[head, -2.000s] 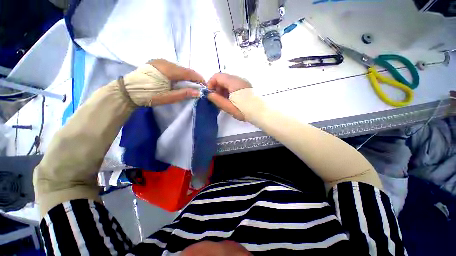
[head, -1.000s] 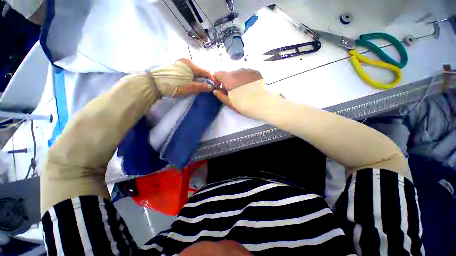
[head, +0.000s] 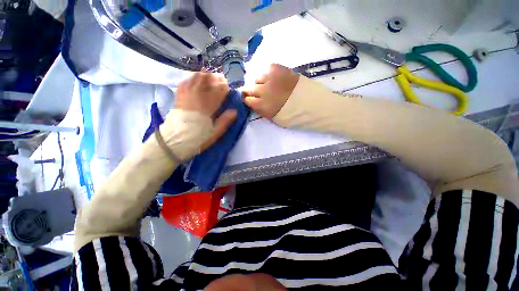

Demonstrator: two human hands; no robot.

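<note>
The denim-look strip [head: 219, 155] runs from the machine's needle area [head: 213, 59] down over the table's front edge. My left hand [head: 204, 99] lies on the strip with the thumb spread along it and the fingers near the needle area. My right hand [head: 271, 91] is at the strip's upper right edge with fingertips bunched against it. The grey cylinder [head: 233, 69] hangs between my hands. Pale cloth [head: 122, 105] spreads to the left of my left hand. What lies under the fingertips is hidden.
Thread snips [head: 327, 66] lie right of my right hand. Shears with a green and a yellow handle loop [head: 432, 91] lie further right. The ruled strip [head: 307, 162] borders the table front. A red plastic bin or stool [head: 190, 213] is below the table.
Both hands have moved up to the needle area with the strip. My left hand has turned palm-down and flattened over the cloth. The view has tilted, showing more of the machine head.
</note>
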